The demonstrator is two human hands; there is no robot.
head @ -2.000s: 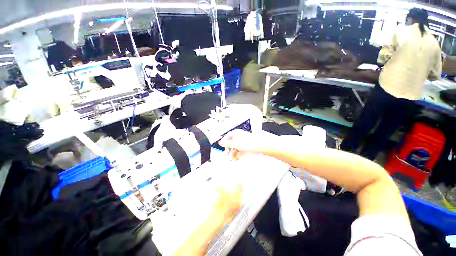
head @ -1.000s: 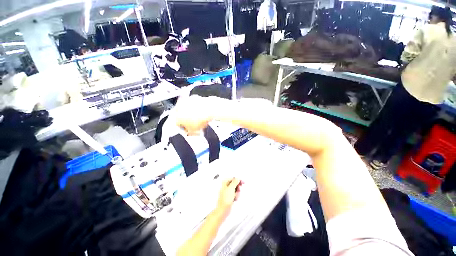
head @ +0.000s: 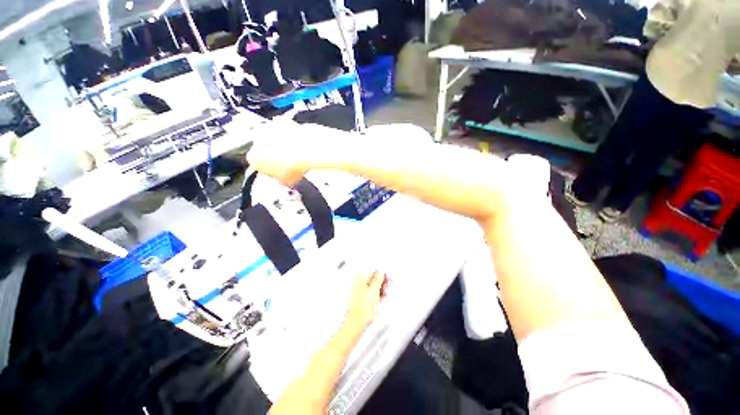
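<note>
The white sewing machine head (head: pixel 199 280) with a blue stripe lies diagonally in front of me, its needle end at the lower left. Two black bands (head: pixel 272 239) hang over it. My right hand (head: pixel 272 162) is behind the top of the machine head, with my forearm crossing above it. Its fingers are overexposed, so I cannot tell if they hold anything. My left hand (head: pixel 369 293) rests on the white machine bed and table, fingers slightly bent; what is under it is hard to see. Black garments (head: pixel 122 357) are heaped left of the needle end.
A blue basket (head: pixel 142 263) is behind the machine at left. White cloth (head: pixel 480 300) hangs at the table's right edge. A blue bin (head: pixel 706 296) with black garments is at right. A red stool (head: pixel 696 198) and a standing person are beyond, near a table (head: pixel 519 61) with brown cloth.
My right hand has moved from the machine's right end, leftward to behind the head. My left hand has moved little on the table over the last second. The view has shifted.
</note>
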